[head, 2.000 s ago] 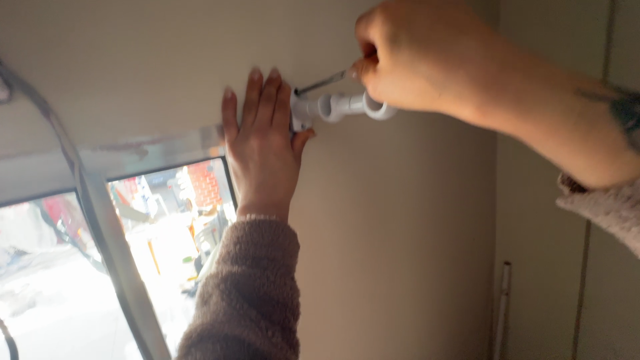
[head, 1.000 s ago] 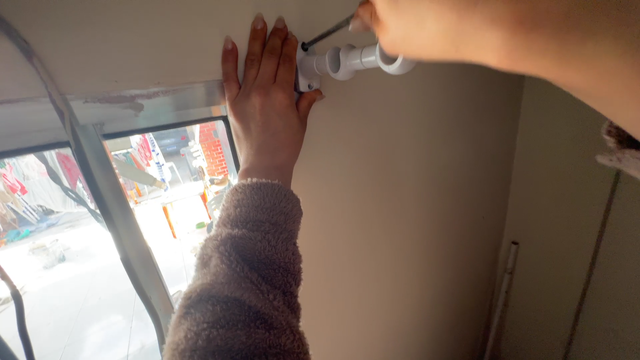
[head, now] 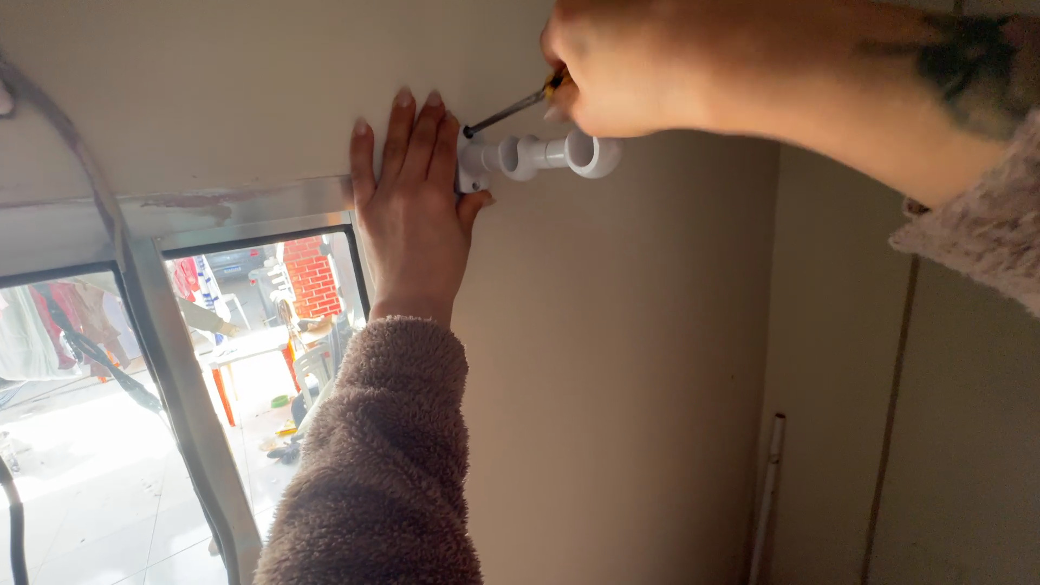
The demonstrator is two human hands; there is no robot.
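Note:
A white double curtain-rod bracket (head: 528, 157) sits against the wall just above and right of the window's top corner, its two ring-shaped holders reaching out to the right. My left hand (head: 414, 191) lies nearly flat on the wall, with its index finger along the bracket's base plate and its thumb below the plate. In my right hand (head: 585, 73) is a screwdriver (head: 512, 110), its handle mostly hidden by my fingers. The screwdriver's shaft slants down to a dark screw (head: 467, 132) at the top of the base plate. A lower hole shows in the plate.
The metal window frame (head: 183, 382) runs below and left of my left hand. A grey cable (head: 81, 154) hangs down the wall and over the frame. A thin white pole (head: 768, 496) stands in the corner at the right.
The screwdriver stays at the top of the bracket's base plate while my right hand shifts slightly around its handle. My left hand keeps its place on the wall and bracket.

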